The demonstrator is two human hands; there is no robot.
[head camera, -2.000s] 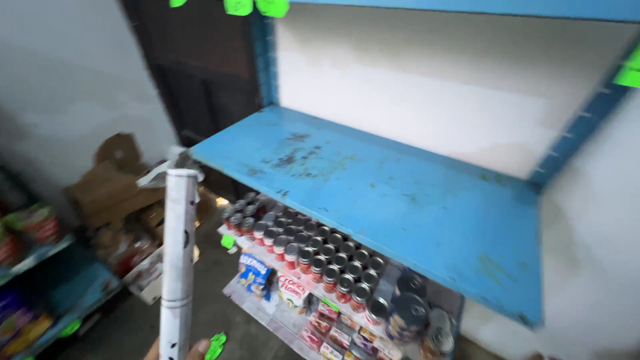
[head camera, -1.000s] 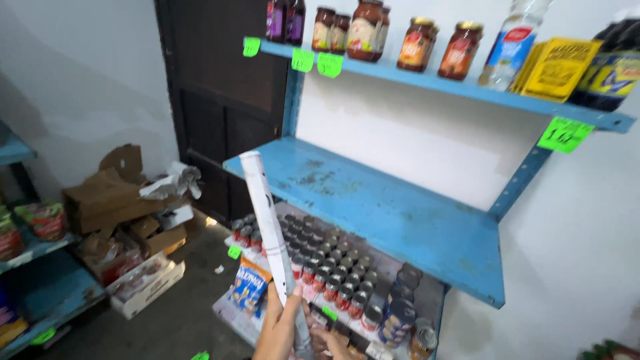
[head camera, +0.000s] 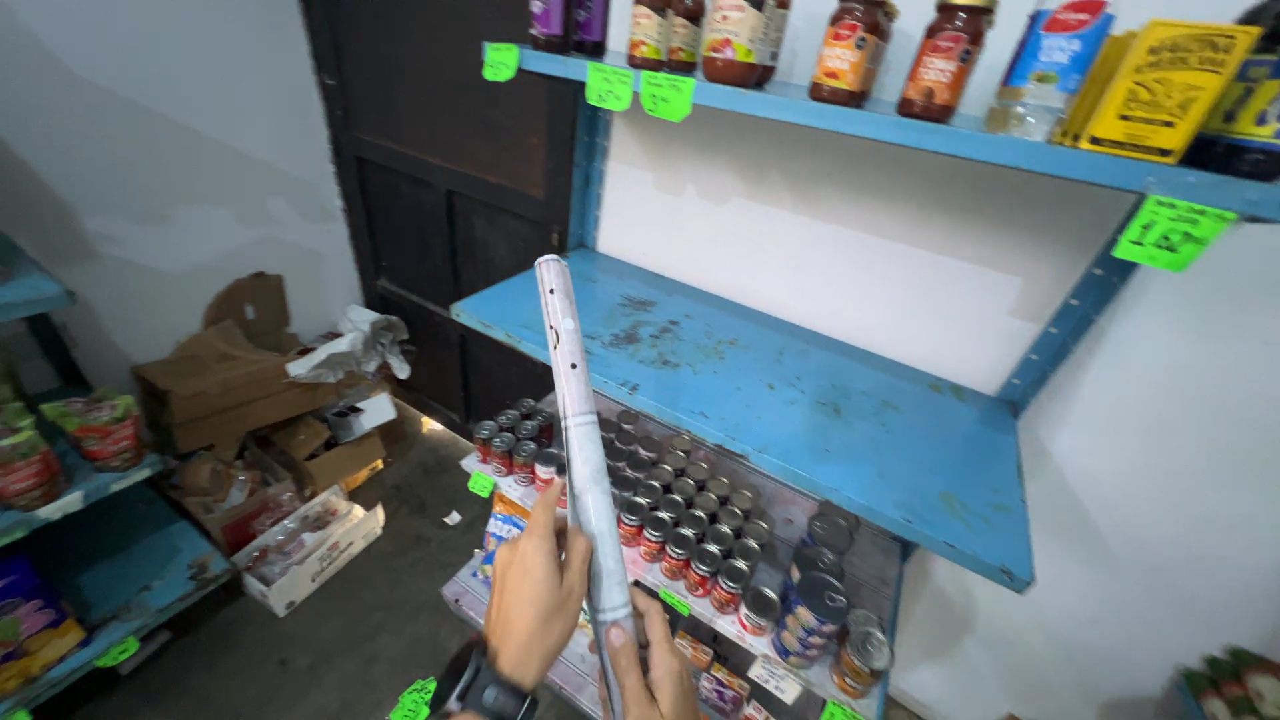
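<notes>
A long rolled tube of whitish sheet material (head camera: 590, 470) with small dark spots slants upward in front of the shelves. My left hand (head camera: 538, 590), with a dark watch (head camera: 485, 690) at its wrist, rests against the tube's left side, its fingers partly behind it. Lower down, my right hand (head camera: 645, 660) grips the tube near its bottom end, thumb in front. Behind the tube's upper part is a bare blue metal shelf board (head camera: 800, 400) with dark scuffs and worn paint. Rows of small cans (head camera: 690, 520) stand on the lower shelf beyond my hands.
Sauce jars (head camera: 850, 50) and yellow packets (head camera: 1170, 90) stand on the upper shelf, whose edge carries green price tags (head camera: 608, 87). Cardboard boxes (head camera: 215, 380) and a white tray-like carton (head camera: 310, 550) lie on the floor at left, beside another blue shelf (head camera: 120, 590). A dark door (head camera: 450, 150) is behind.
Both hands now show on the tube; two seconds ago only a bit of one hand was visible at the bottom edge. The view has shifted, bringing the upper shelf's goods in.
</notes>
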